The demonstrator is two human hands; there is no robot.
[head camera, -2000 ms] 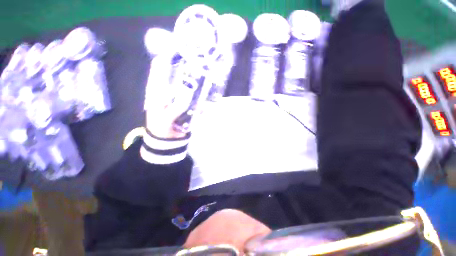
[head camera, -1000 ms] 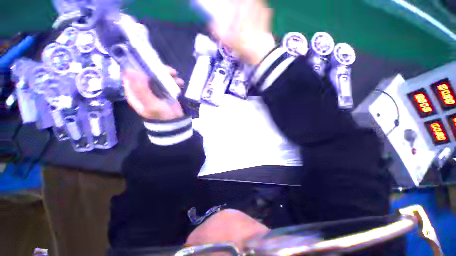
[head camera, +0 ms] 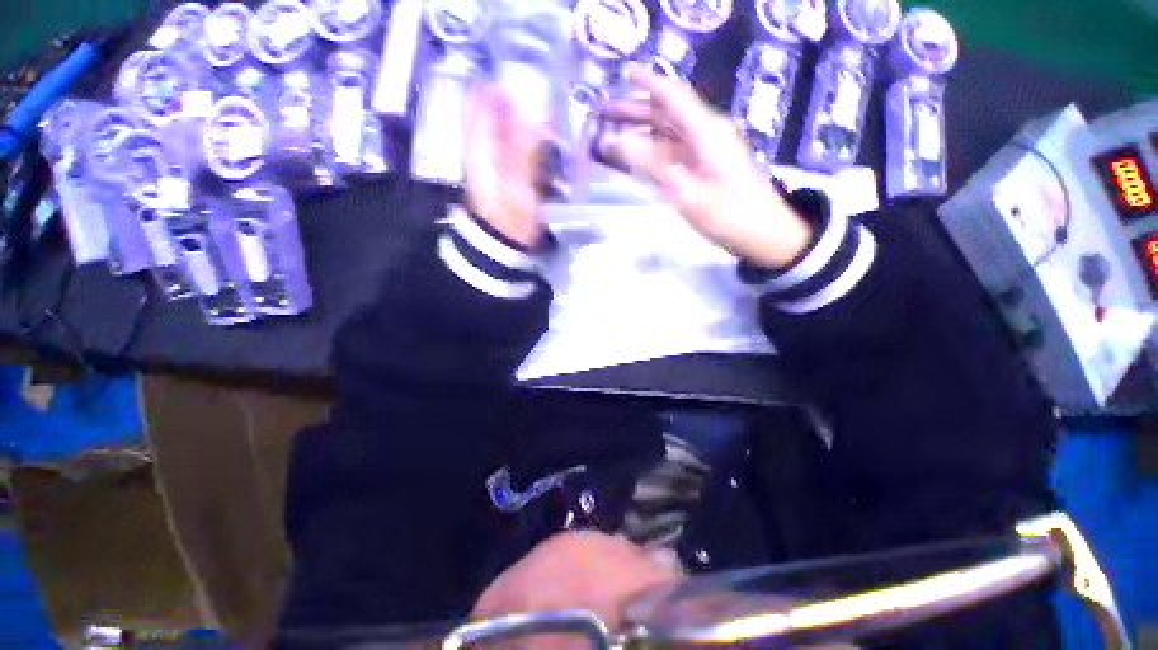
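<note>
My left hand is blurred at the upper middle, around a pale lavender handheld unit that stands up past its fingers. My right hand is just right of it, fingers apart and bent, with nothing seen in it. Its fingertips are over or beside another unit with a round grille head; contact cannot be told. White paper sheets lie below both hands.
A crowded cluster of units is at the left. A row of units stands at the back right. A meter box with red digits is at the right. A blue thing lies far left.
The view has shifted. My left hand has moved from the left cluster to the middle; the unit it held tilted is now upright. My right hand has come back from the far edge toward the paper.
</note>
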